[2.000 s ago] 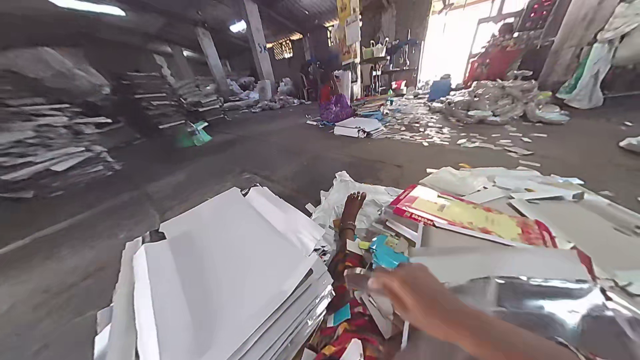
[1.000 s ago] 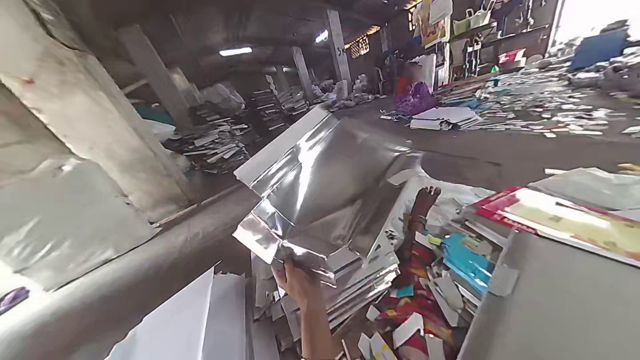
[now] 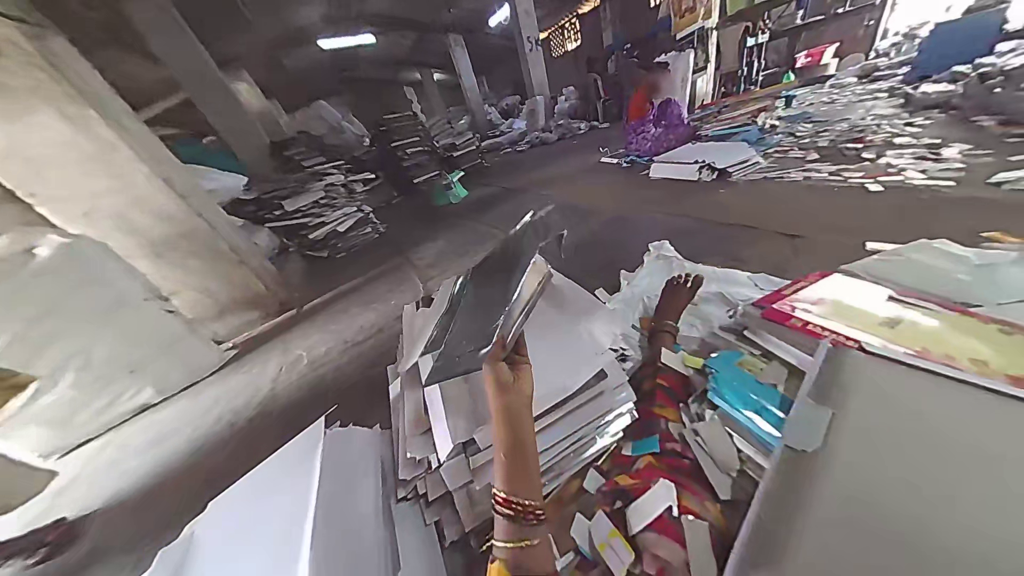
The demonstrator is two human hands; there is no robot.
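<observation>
My left hand, with red and gold bangles at its wrist, is raised over a stack of flattened white cardboard and grips the lower edge of a folded sheet with a shiny silver face. The sheet stands tilted above the stack. My right hand is out of view. Right of the stack my bare foot rests by crumpled white plastic sheeting. Cardboard scraps and a shiny blue piece lie on and beside my patterned clothing.
Large grey board and a red-edged printed sheet lie at the right. More white card stands at the lower left, near a concrete pillar. A person in purple clothing sits farther back, by scattered scraps.
The silver-faced sheet, spread wide over the stack one second ago, is now folded and more upright in my left hand. My right hand, seen two seconds ago, has left view. The view has swung left.
</observation>
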